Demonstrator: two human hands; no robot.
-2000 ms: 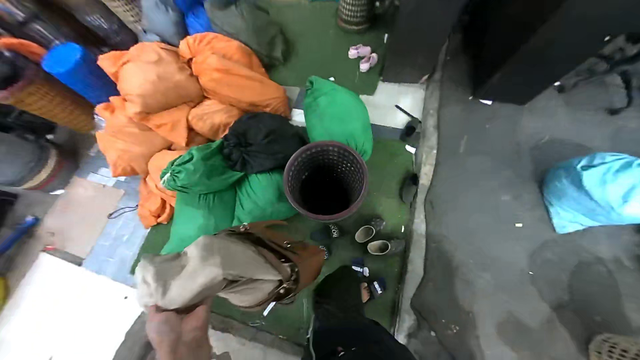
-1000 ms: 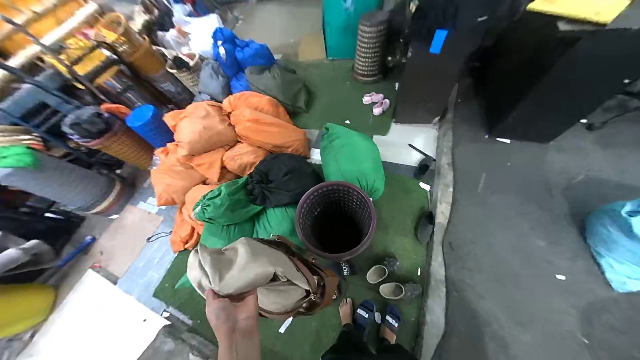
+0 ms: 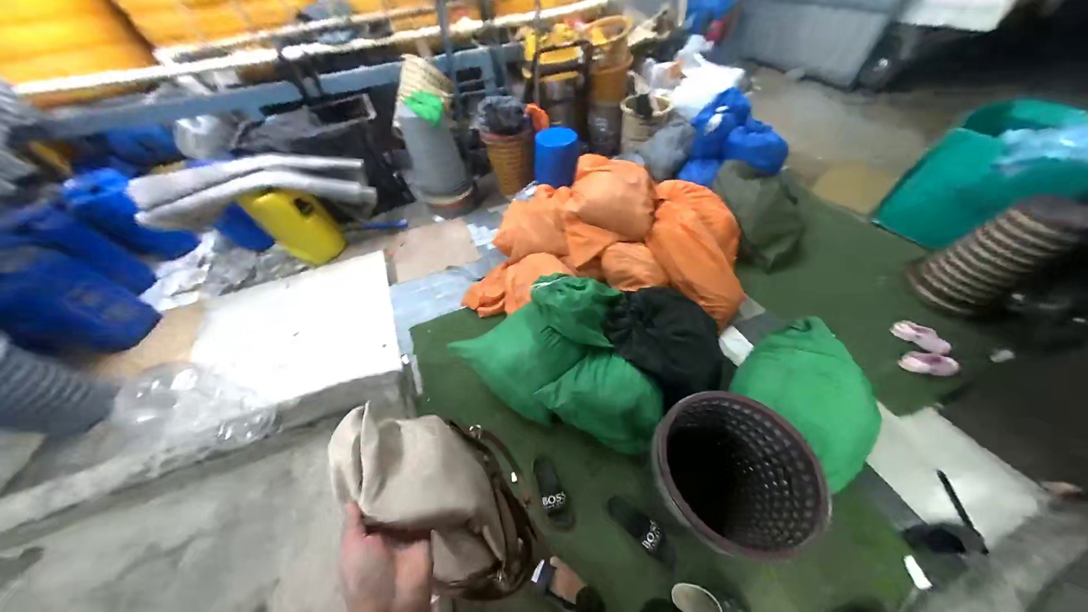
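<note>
My left hand [image 3: 387, 557] grips the lower side of a beige cloth [image 3: 416, 476] bundled with a brown leather bag [image 3: 510, 535], at the bottom centre-left. The bag's straps and metal fittings hang on the right side of the bundle. To the right stands a tall dark woven basket [image 3: 812, 518], its round mouth facing up and its inside in shadow. A green cloth sack [image 3: 803, 391] leans beside the basket. Behind lie more green sacks [image 3: 595, 395] and a black sack [image 3: 671, 340]. My right hand is out of view.
Orange sacks [image 3: 612, 204] are piled behind the green ones. Black slides [image 3: 642, 527] and pink shoes [image 3: 928, 364] lie on the green mat [image 3: 476, 408]. A white board [image 3: 297, 331], a yellow jerrycan [image 3: 297, 225] and blue containers [image 3: 68, 289] are at the left, a teal bin [image 3: 935, 187] at the right.
The view has swung left and up, bringing in the yellow jerrycan and blue containers. My left hand keeps its hold on the beige cloth bundle, which is now farther to the left of the basket.
</note>
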